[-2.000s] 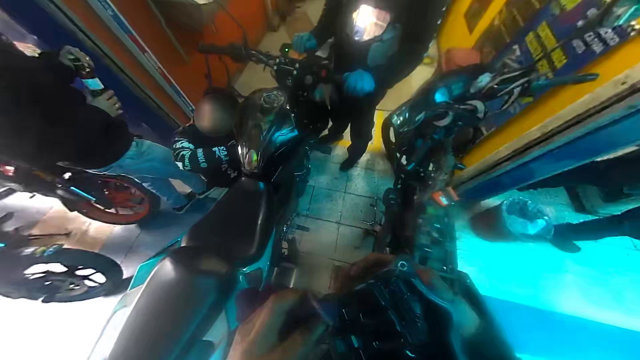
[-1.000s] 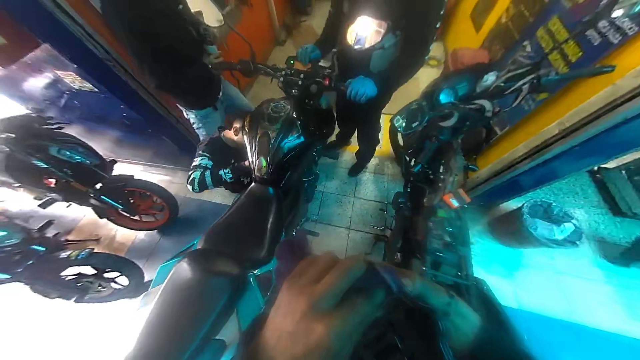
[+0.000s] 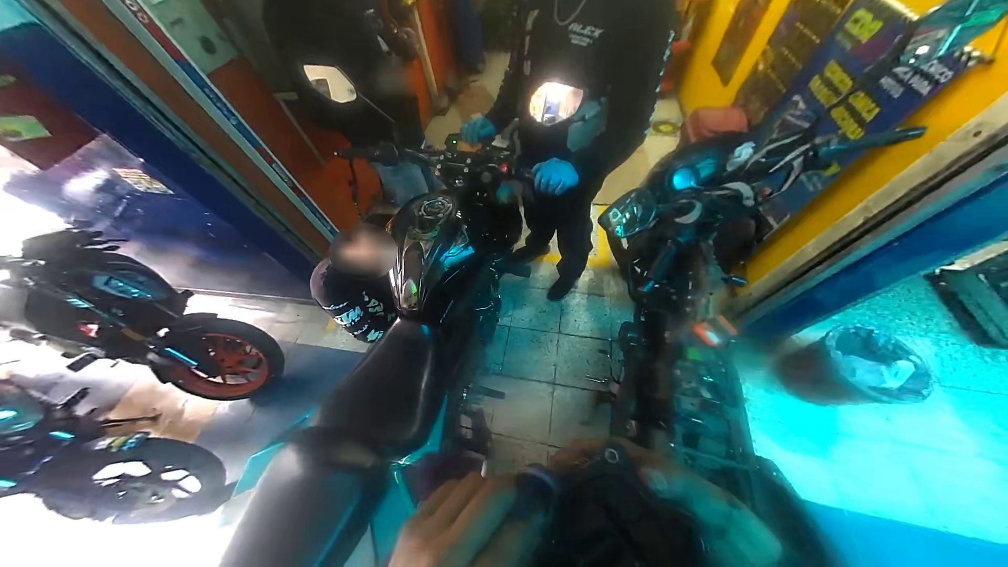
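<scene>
Low in the view, my left hand (image 3: pixel 468 520) has its fingers curled at the left side of a dark object (image 3: pixel 622 512), which is too blurred to name. Along the right side of that object lies my right hand (image 3: pixel 701 496), its fingers bent around the upper edge. A ring-like part shows at the object's top. Just left of my hands is the black seat (image 3: pixel 386 394) of a motorcycle, with its glossy fuel tank (image 3: pixel 429 244) farther forward. The undersides of both hands are hidden.
A person in blue gloves (image 3: pixel 555 176) stands at the handlebar; another (image 3: pixel 358 276) crouches left of the tank. A second motorcycle (image 3: pixel 669 197) stands at the right, near a lined waste bin (image 3: pixel 874 366). More motorcycles (image 3: pixel 228 358) stand at the left. Tiled floor (image 3: pixel 528 339) runs between the two nearer motorcycles.
The person at the left has moved from beside the parked motorcycles to behind the handlebar's left end. My hands remain low at the dark object, and the left hand's fingers have shifted.
</scene>
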